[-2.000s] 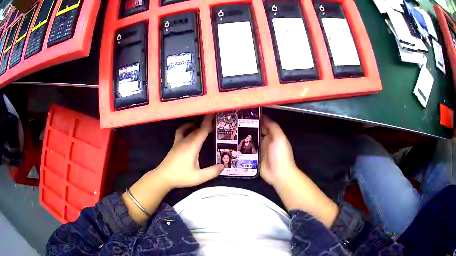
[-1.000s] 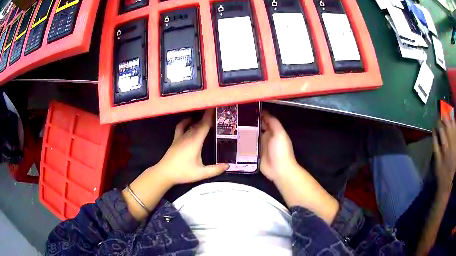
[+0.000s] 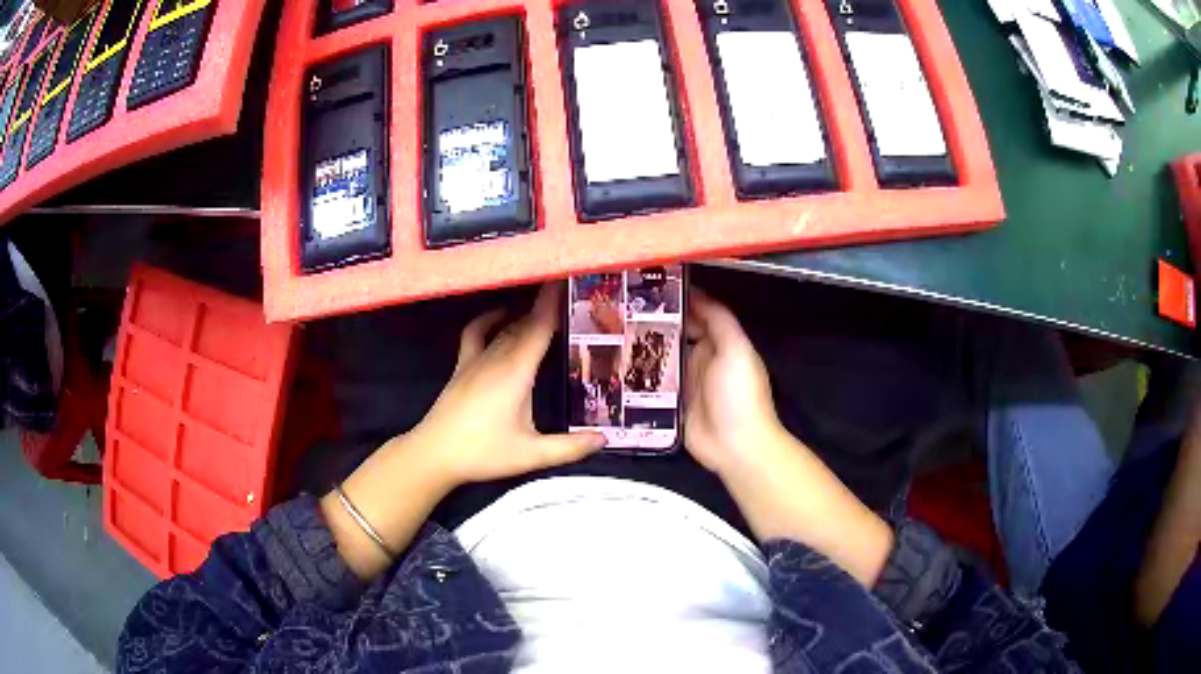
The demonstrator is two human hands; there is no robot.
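A personal smartphone (image 3: pixel 626 369) with a lit screen of pictures is held upright at my lap, its top edge at the tray's front rim. My left hand (image 3: pixel 494 408) grips its left side, thumb at the lower left of the screen. My right hand (image 3: pixel 731 388) holds its right side. Above it a red foam tray (image 3: pixel 632 250) holds black phone backs. Two front-row backs at left (image 3: pixel 345 158) show silver labels and open compartments. Three at right (image 3: pixel 627 112) have white batteries fitted.
Another red tray (image 3: pixel 185 145) at the upper left holds keypad phones with yellow frames. An empty red tray (image 3: pixel 198 415) leans below the bench. White batteries (image 3: pixel 1067 79) lie piled on the green bench (image 3: pixel 922 270) near an orange-red card (image 3: pixel 1176 292). A person's arm (image 3: pixel 1170 540) is at the right edge.
The smartphone's pictures have changed. The neighbour's hand reached in near the orange card, then withdrew. A loose battery near the pile's lower end is gone. A red edge shows again at far right.
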